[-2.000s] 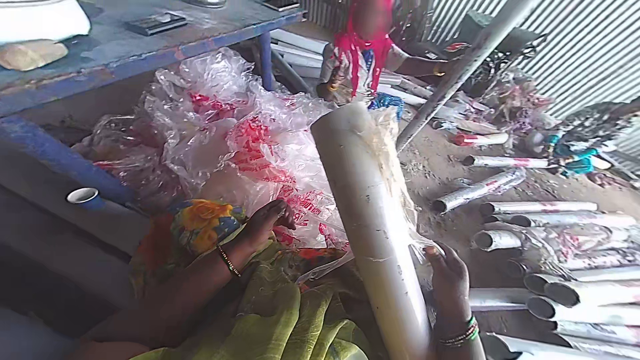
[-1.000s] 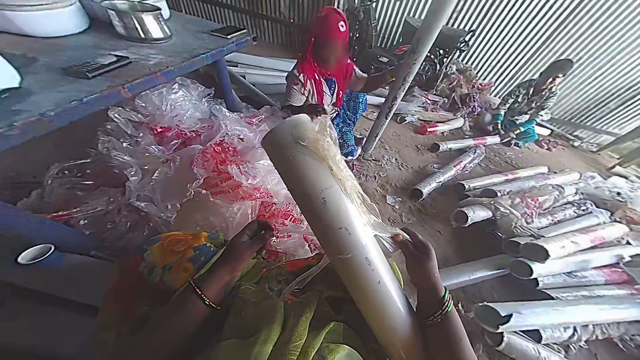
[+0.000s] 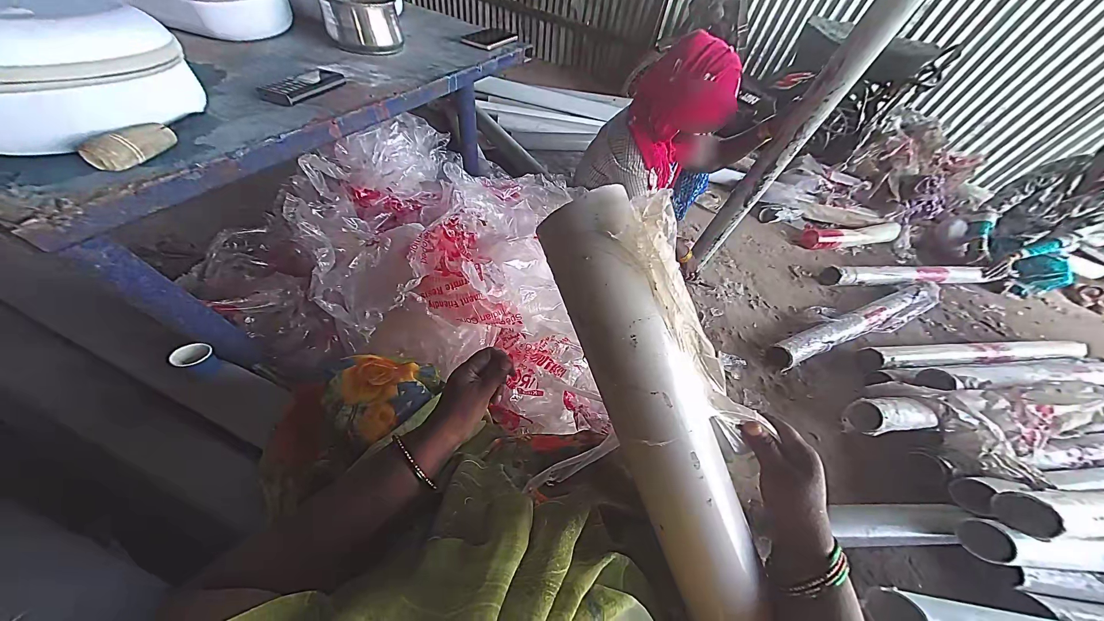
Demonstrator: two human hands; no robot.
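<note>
A thick whitish pipe leans upright across my lap, its top end tilted to the left. Clear plastic film clings along its right side. My right hand pinches a stretched strand of that film between thumb and fingers, beside the pipe. My left hand is left of the pipe with its fingers curled closed; whether it holds a bit of film cannot be told. Behind it lies a big heap of clear plastic wrapping with red print. The pipe's lower end is out of view.
A blue metal table at the upper left bears a steel pot, a phone and white basins. Several pipes lie on the ground at right. A person in a red headscarf sits beyond the pipe, near a slanted pole.
The person in the red headscarf has bent the head down. My right hand stays on the film beside the pipe. The view has shifted.
</note>
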